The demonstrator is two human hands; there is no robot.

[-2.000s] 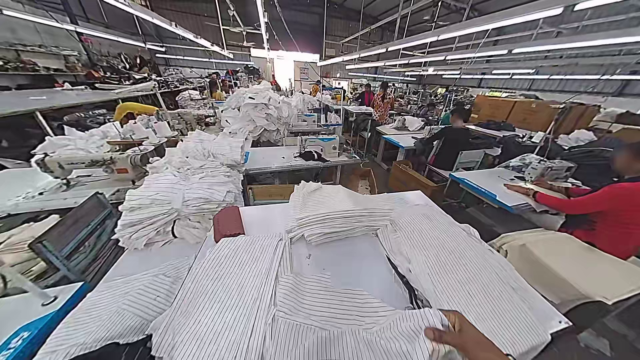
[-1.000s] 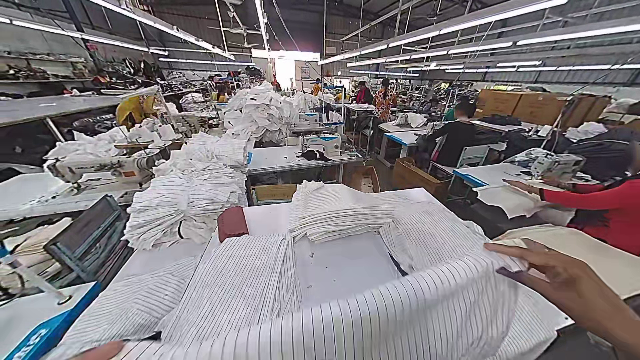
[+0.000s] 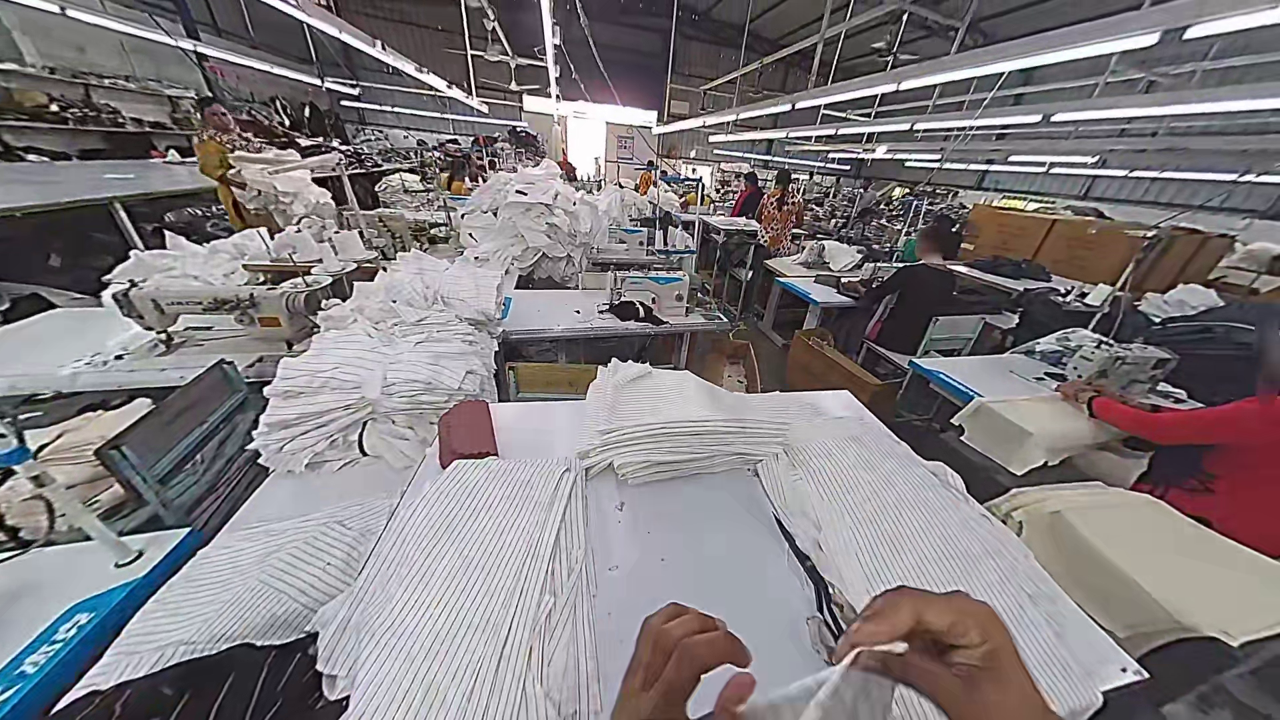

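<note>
My right hand [image 3: 940,650] pinches the edge of a piece of white fabric [image 3: 825,690] at the bottom of the view. Beside it, my left hand [image 3: 685,660] has its fingers curled near the same fabric; whether it grips the cloth cannot be told. Stacks of white striped fabric surround the bare middle of the white table [image 3: 670,540]: a left stack [image 3: 470,570], a far stack [image 3: 680,420] and a right stack [image 3: 900,540]. A dark cord or strip [image 3: 805,570] lies along the right stack's inner edge. A dark red block [image 3: 467,432] sits at the table's far left corner.
Bundled striped fabric [image 3: 375,370] is piled left of the table, near a sewing machine [image 3: 225,305]. Another sewing machine [image 3: 650,292] stands ahead. At right, a person in a red sleeve [image 3: 1190,430] works beside cream fabric [image 3: 1150,560]. Cardboard boxes [image 3: 1040,235] stand farther back.
The striped piece spread across the front of the table a second ago is no longer spread there. My hands have come close together at the bottom. A person now stands at the far left with white fabric.
</note>
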